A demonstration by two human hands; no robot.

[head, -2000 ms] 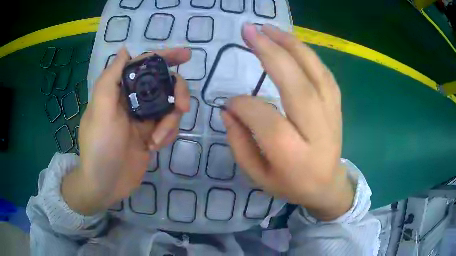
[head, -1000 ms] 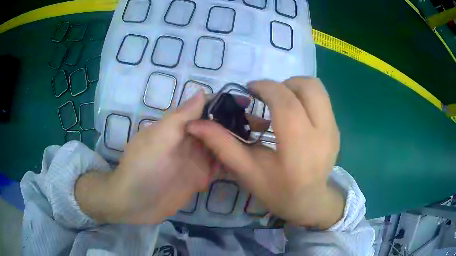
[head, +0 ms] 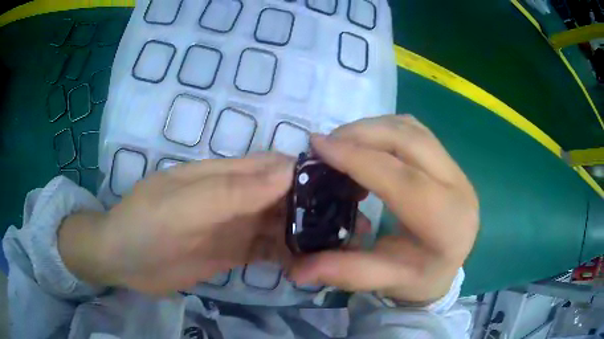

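A glossy black watch housing (head: 322, 208) with small white spots is held between both hands, its open side facing up. My left hand (head: 192, 222) is at its left side, slightly blurred. My right hand (head: 404, 205) grips its right side, with fingers at the top and thumb at the bottom edge. A thin rim shows around the housing's edge; whether it is a separate frame ring I cannot tell. The white blister tray (head: 331, 83) lies beneath, with rows of thin dark frame rings (head: 255, 71) in its pockets.
Loose frame rings (head: 79, 101) lie on the green mat (head: 523, 218) at the left, outside the tray. Yellow tape (head: 477, 91) crosses the mat at the right. Grey metal parts (head: 523, 311) show at the lower right.
The frame ring held in my right hand was brought to the housing; it no longer shows apart from it. Both hands came together, and the housing is now turned more face-up.
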